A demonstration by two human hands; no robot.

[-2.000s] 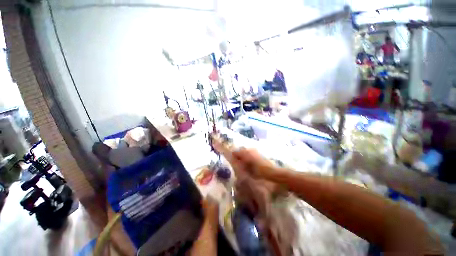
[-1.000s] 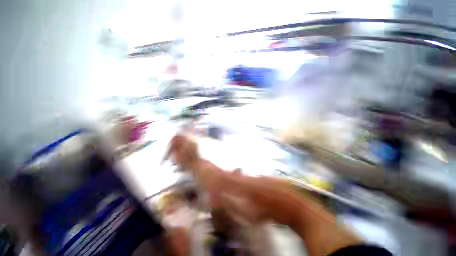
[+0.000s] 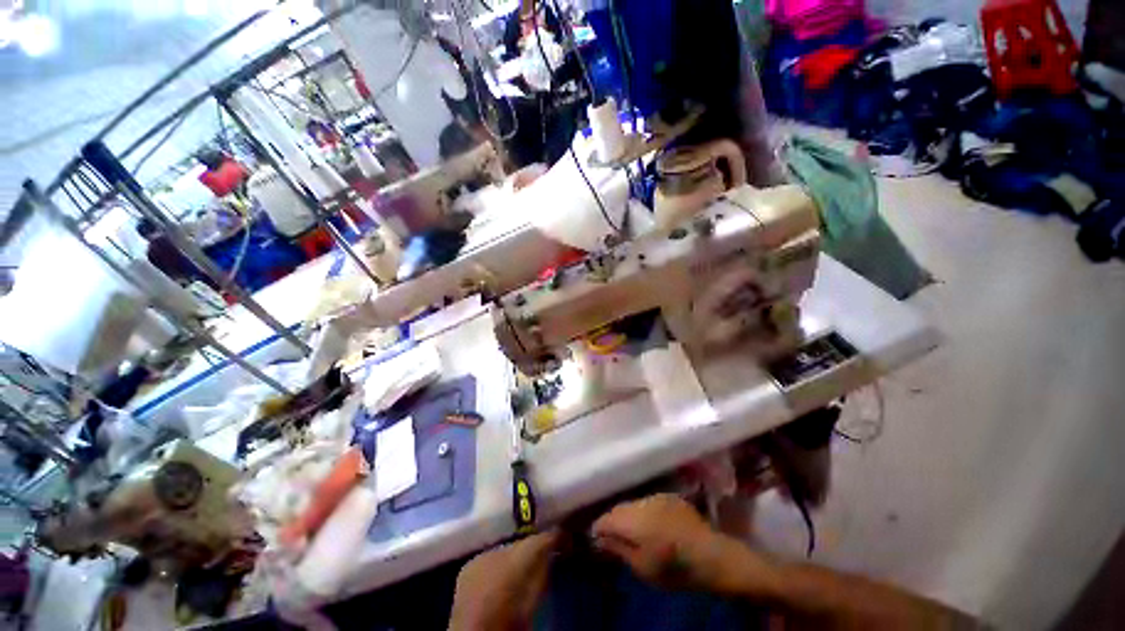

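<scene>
A cream industrial sewing machine stands on the white table. A screwdriver with a black-and-yellow handle lies at the table's front edge. Left of it, a blue-grey panel bears a white rectangle, small orange-red snips and a tiny round metal piece. My left hand and my right hand are close together below the table edge, at the bottom of the picture. The fingers are dark and partly hidden; I cannot tell if they hold anything.
White pieces lie on the panel's back edge. A scrap heap with an orange item lies left of it. A second machine is at far left. A thread cone stands behind the machine. Garment heaps and a red stool are back right.
The view has swung from the wall and blue container to the sewing machine table. My right arm, earlier stretched forward, is now drawn back beside my left hand.
</scene>
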